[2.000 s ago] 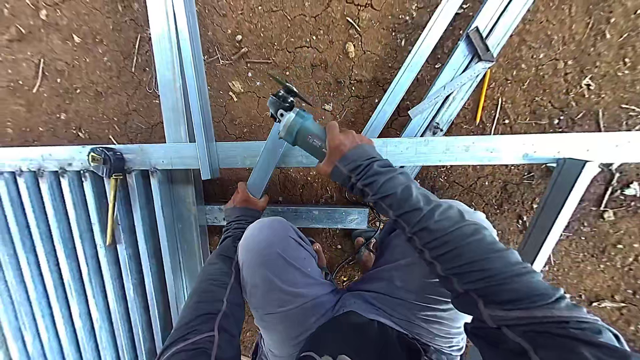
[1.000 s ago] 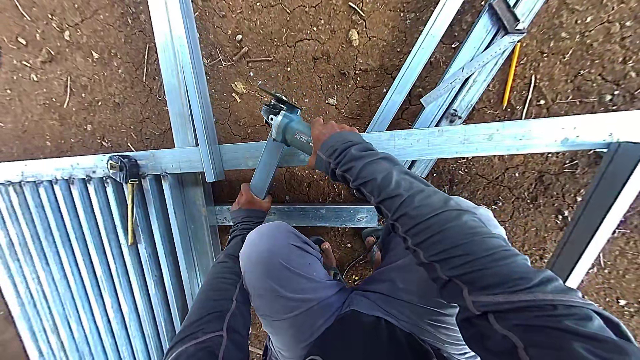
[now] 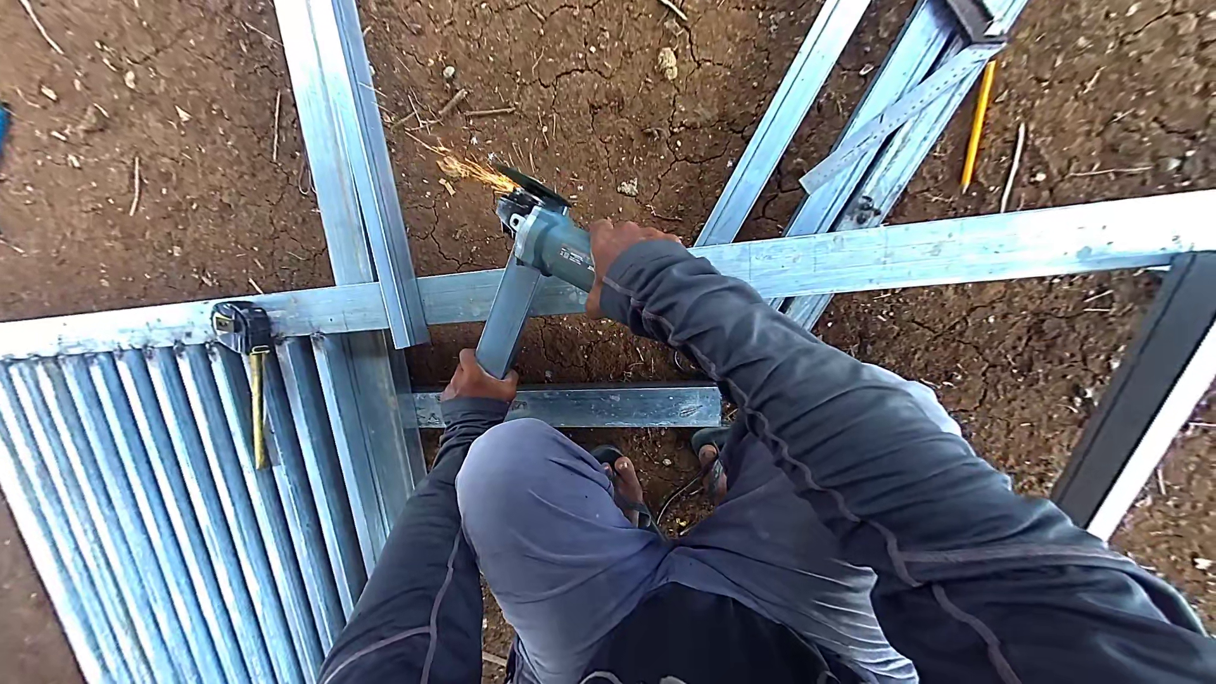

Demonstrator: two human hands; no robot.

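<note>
My right hand (image 3: 622, 252) grips the body of a teal angle grinder (image 3: 556, 242), whose disc sits at the far end of a short metal tube (image 3: 508, 318). Orange sparks (image 3: 475, 171) fly from the disc toward the upper left. The near end of that tube is held in my left hand (image 3: 478, 380). Under the tube runs a long galvanized steel bar (image 3: 855, 255), lying across the view. A shorter galvanized bar (image 3: 617, 407) lies between it and my knees.
Parallel galvanized tubes (image 3: 180, 475) fill the left, with a tape measure (image 3: 242, 328) on them. Long metal profiles (image 3: 380, 190) extend up the left. At the upper right lie more profiles (image 3: 779, 123), a metal square (image 3: 893, 119) and a yellow pencil (image 3: 978, 123) on cracked soil.
Sparks now fly from the grinder's disc; none show in the earlier frames. The grinder head has tipped down nearer the tube's far end since two seconds ago.
</note>
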